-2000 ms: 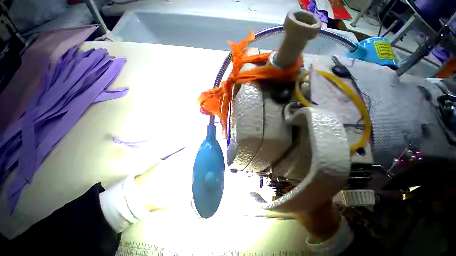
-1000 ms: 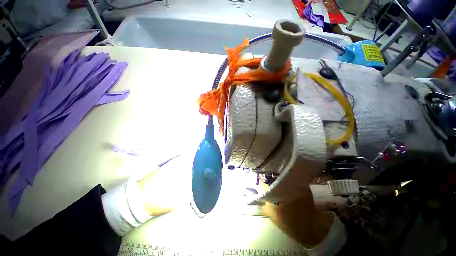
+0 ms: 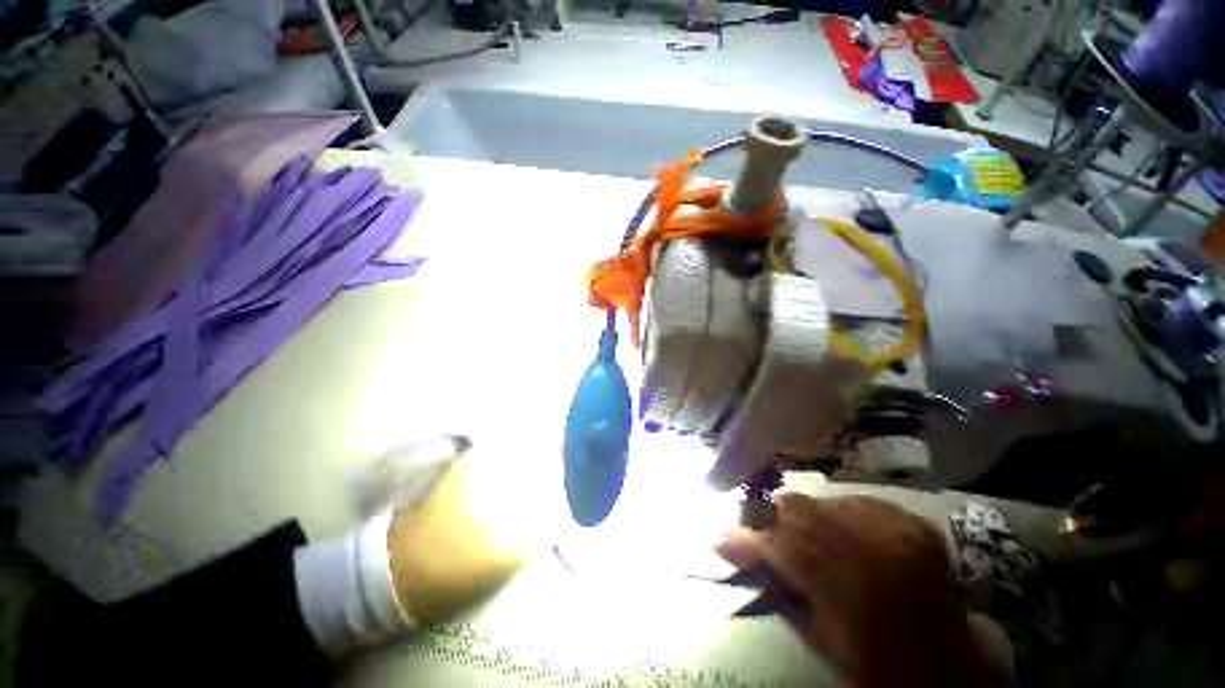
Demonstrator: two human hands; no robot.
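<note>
The whitish sewing machine head [image 3: 705,336] stands right of centre, its needle area lost in glare. My right hand [image 3: 860,578] is beside the needle area, closed around a small dark two-pointed tool, apparently thread snips [image 3: 755,591]; the points face left. My left hand [image 3: 450,558] is on the table left of the lamp glare. Its fingers are washed out, and a blurred pale-grey shape lies by it, so I cannot tell whether it holds anything. A heap of purple fabric strips [image 3: 255,296] lies on the left of the pale table.
A blue teardrop-shaped bulb [image 3: 597,437] hangs before the machine head. An orange cloth tie [image 3: 672,229] and yellow cord [image 3: 914,289] are on the head. A grey-blue trough [image 3: 537,132] runs behind. A printed fabric scrap [image 3: 983,538] lies right of my right hand.
The view has shifted, so the machine and strips appear further right and lower. My right hand has come out from behind the machine head with the dark tool showing. My left hand has turned and is blurred.
</note>
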